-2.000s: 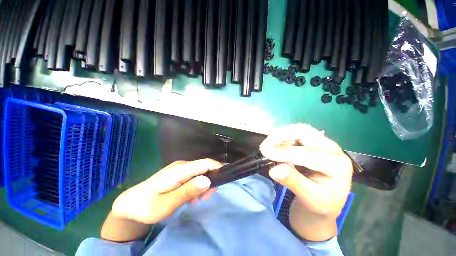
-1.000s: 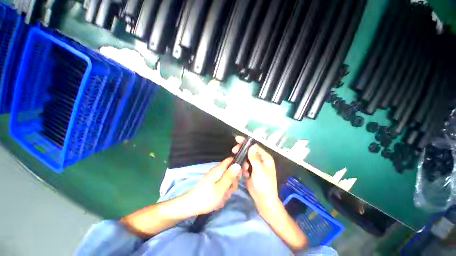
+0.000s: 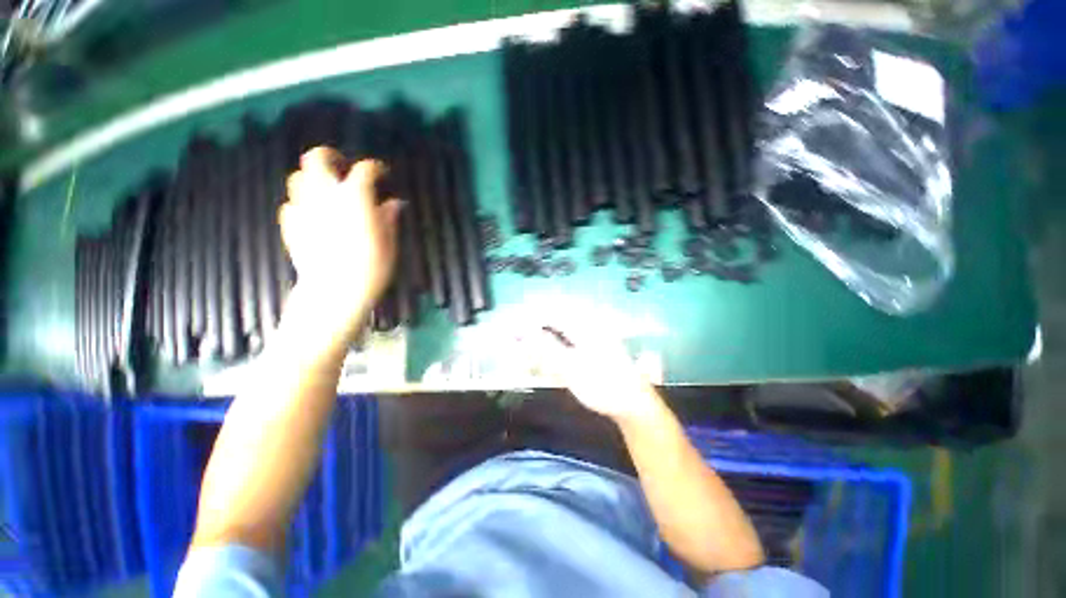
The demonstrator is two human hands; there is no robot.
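Black tubes [image 3: 240, 251] lie side by side in a wide left group on the green bench. A second group of black tubes [image 3: 631, 140] lies to the right. My left hand [image 3: 339, 228] is over the left group, its fingers on or just above the tubes; whether it grips one cannot be told. My right hand [image 3: 602, 368] is over the bench's near edge, blurred and washed out by glare, with a small dark piece [image 3: 558, 336] at its fingertips. Small black rings [image 3: 637, 257] lie loose at the near ends of the right group.
A clear plastic bag [image 3: 865, 175] with dark parts lies at the right of the green bench [image 3: 982, 298]. Blue baskets [image 3: 70, 491] stand at lower left, another blue basket [image 3: 859, 514] at lower right. A dark tray [image 3: 982, 403] sits under the bench edge at right.
My hands have parted from the tube held over the lap. My left hand has moved up onto the left tubes, my right hand to the bench edge. The camera view has shifted.
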